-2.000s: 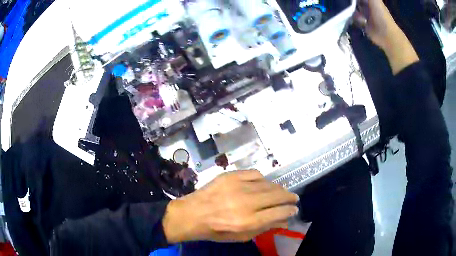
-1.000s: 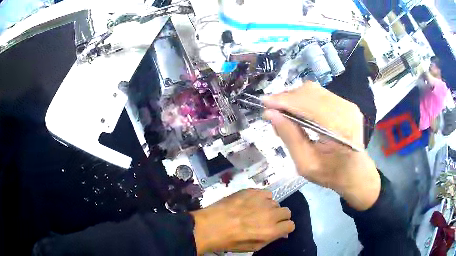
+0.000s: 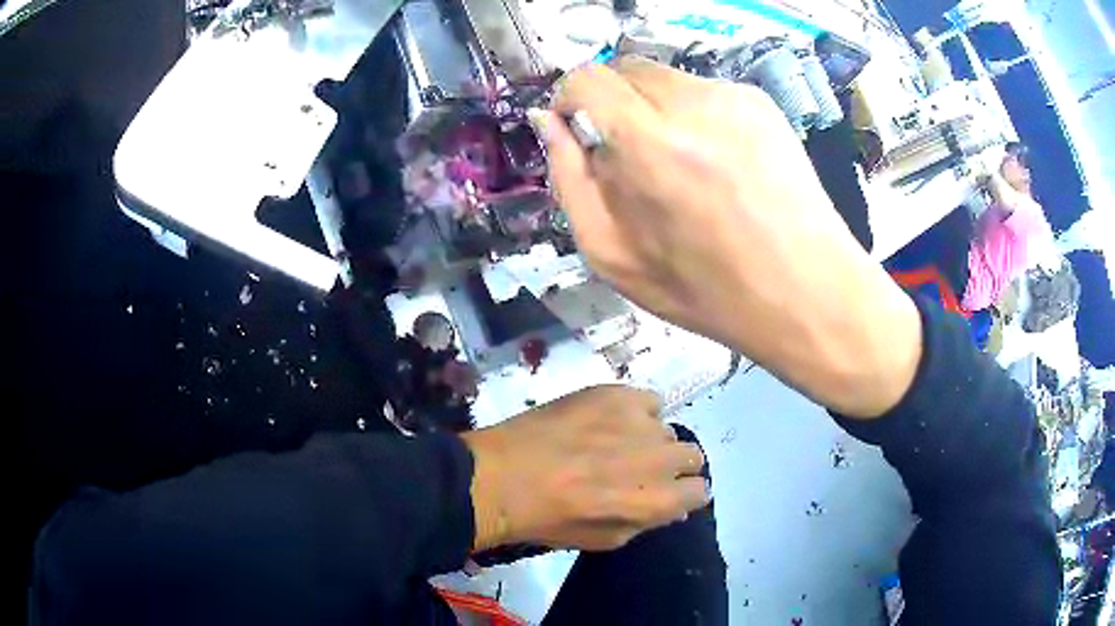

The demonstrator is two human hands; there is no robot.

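The overlock machine lies open below me, with reddish-purple lint around its looper cavity (image 3: 483, 165). My right hand (image 3: 721, 184) is over the needle area at the cavity's right edge. It grips the silver tweezers (image 3: 588, 130), of which only a short end shows between the fingers; their tips are hidden. My left hand (image 3: 593, 471) is at the front edge by the ruler-marked front cover (image 3: 703, 367), back of the hand up and fingers curled. Its palm and fingertips are hidden, so any hold on something cannot be told.
The white side cover (image 3: 220, 147) is swung out at the left, beside black fabric (image 3: 110, 367) with lint flecks. Dark lint clumps (image 3: 434, 379) lie by the machine's front left corner. Grey ribbed tension dials (image 3: 792, 88) stand behind my right hand. A person in pink (image 3: 1005, 245) is at the far right.
My right hand came from beyond the machine's right side with the tweezers, then moved up and left in the picture over the mechanism. My left hand stays at the front edge. The view has turned and shifted.
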